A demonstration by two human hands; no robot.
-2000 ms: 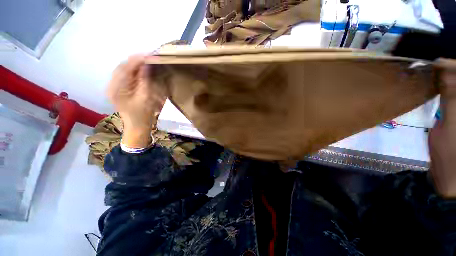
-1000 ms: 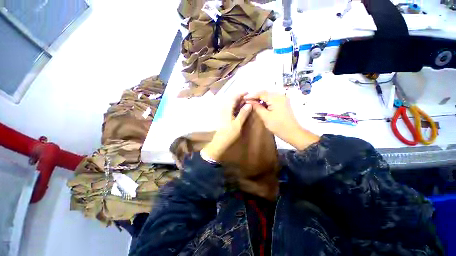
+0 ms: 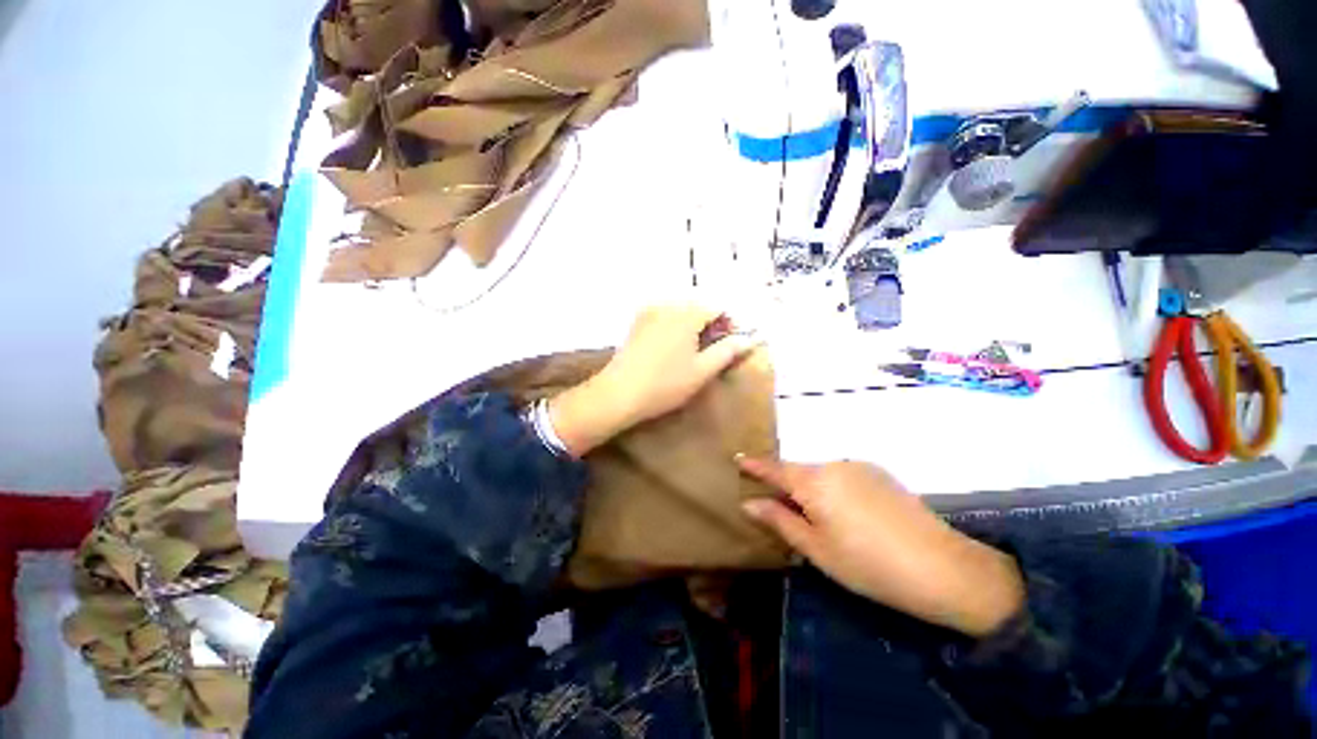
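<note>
A tan-brown cloth piece (image 3: 672, 484) lies over the table's front edge and my lap, its upper right corner just below the needle area (image 3: 794, 260) of the white sewing machine. My left hand (image 3: 657, 373) grips the cloth near that corner, fingertips pinching its upper edge. My right hand (image 3: 852, 527) pinches the cloth's right edge lower down between thumb and fingers. The cloth's lower part is hidden by my sleeves and the picture's dark lower area.
A pile of brown pieces (image 3: 491, 130) lies upper left on the table. Tied brown bundles (image 3: 188, 361) sit left of the table. Right of the needle are pink and blue snips (image 3: 975, 371), red-handled scissors (image 3: 1187, 390), a yellow-orange handle (image 3: 1245, 390) and a dark case (image 3: 1155, 181).
The cloth was stretched between raised hands, then bunched between both hands. Now it is spread lower, my right hand has moved down its right edge, and the view is closer to the machine.
</note>
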